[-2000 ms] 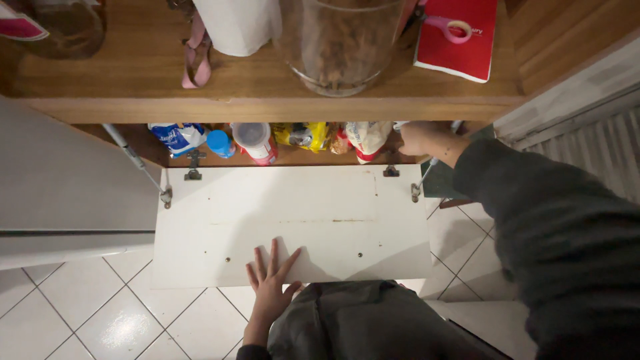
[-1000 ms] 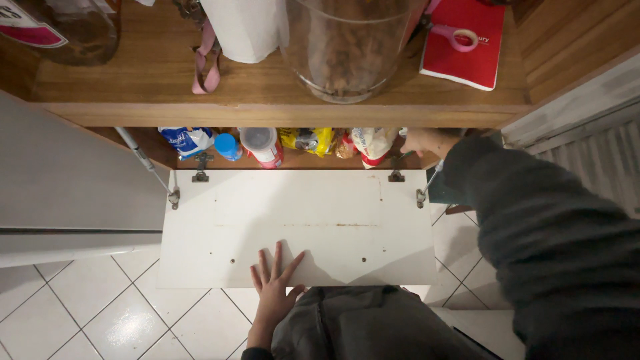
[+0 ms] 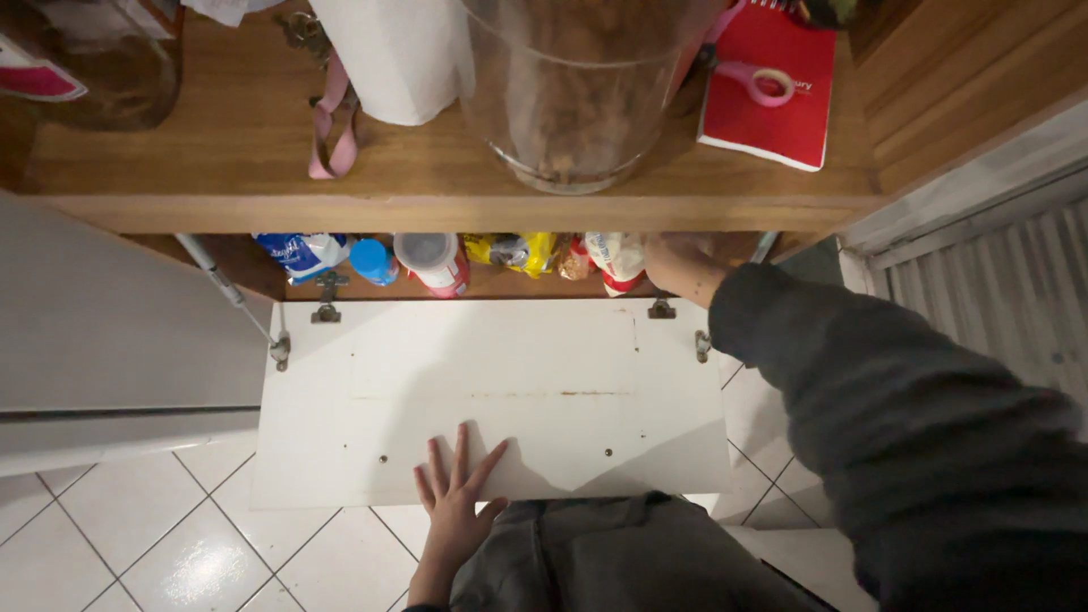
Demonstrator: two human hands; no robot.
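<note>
My left hand (image 3: 459, 497) lies with fingers spread on the inner face of a white flap door (image 3: 501, 365), near its front edge. My right hand (image 3: 684, 268) reaches into the low cupboard at the right; its fingers are hidden below the shelf, so its hold cannot be told. Just left of it stands a white and red bag (image 3: 616, 257). Further left are a yellow packet (image 3: 514, 253), a tub with a translucent lid (image 3: 433, 259), a blue-capped container (image 3: 372, 261) and a blue and white packet (image 3: 297, 255).
On the wooden shelf (image 3: 408, 170) above stand a large clear jar (image 3: 578, 110), a white paper roll (image 3: 395, 59), a pink strap (image 3: 334, 127) and a red notebook (image 3: 765, 93) under pink-handled scissors (image 3: 756, 81). A metal stay (image 3: 225, 285) runs to the door's left side.
My right hand has gone deeper into the cupboard, with more of its fingers now hidden. My left hand stays spread on the flap door.
</note>
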